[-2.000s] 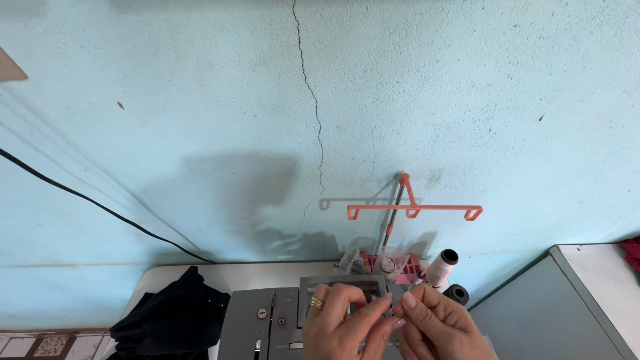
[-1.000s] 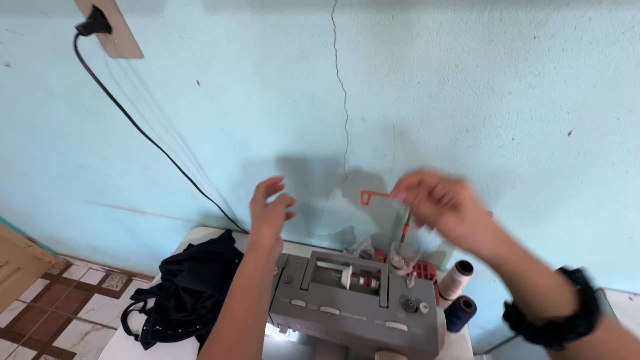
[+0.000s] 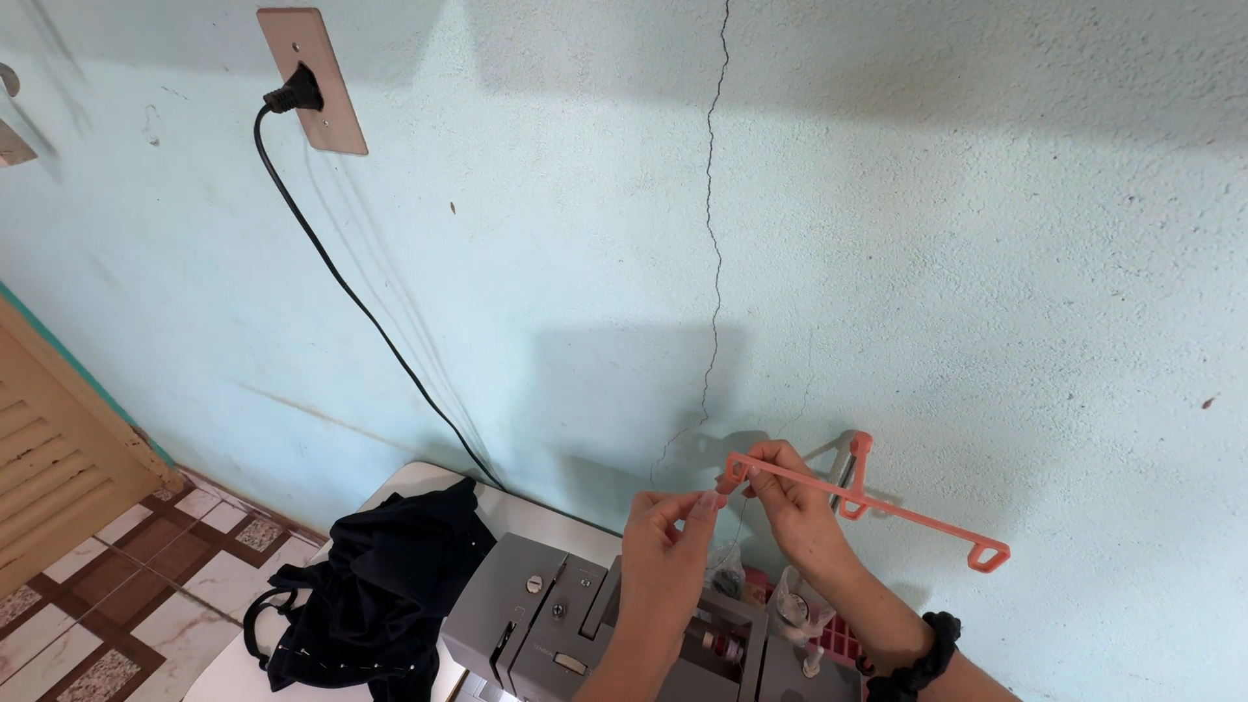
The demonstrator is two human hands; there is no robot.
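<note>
Both hands are raised at the left end of an orange plastic thread guide bar (image 3: 926,524), above a grey sewing machine (image 3: 546,624). My left hand (image 3: 666,565) pinches thumb and forefinger together just left of the bar's end loop; a fine thread seems to be between the fingertips, though it barely shows. My right hand (image 3: 799,512) is partly behind the bar, fingertips by the same loop, with a thin thread (image 3: 741,531) hanging beneath. A black scrunchie (image 3: 921,661) circles the right wrist. The machine's top recess holds a spool (image 3: 721,645).
Black fabric with pins (image 3: 400,575) lies on the white table (image 3: 414,478) left of the machine. A pink basket (image 3: 843,642) and a clear plastic bag (image 3: 799,604) sit behind it. A black power cord (image 3: 361,302) runs down the wall from an outlet (image 3: 327,97).
My left hand has moved right from open air to the guide bar's left end. Both hands now meet there; a second ago they were apart. The view has shifted.
</note>
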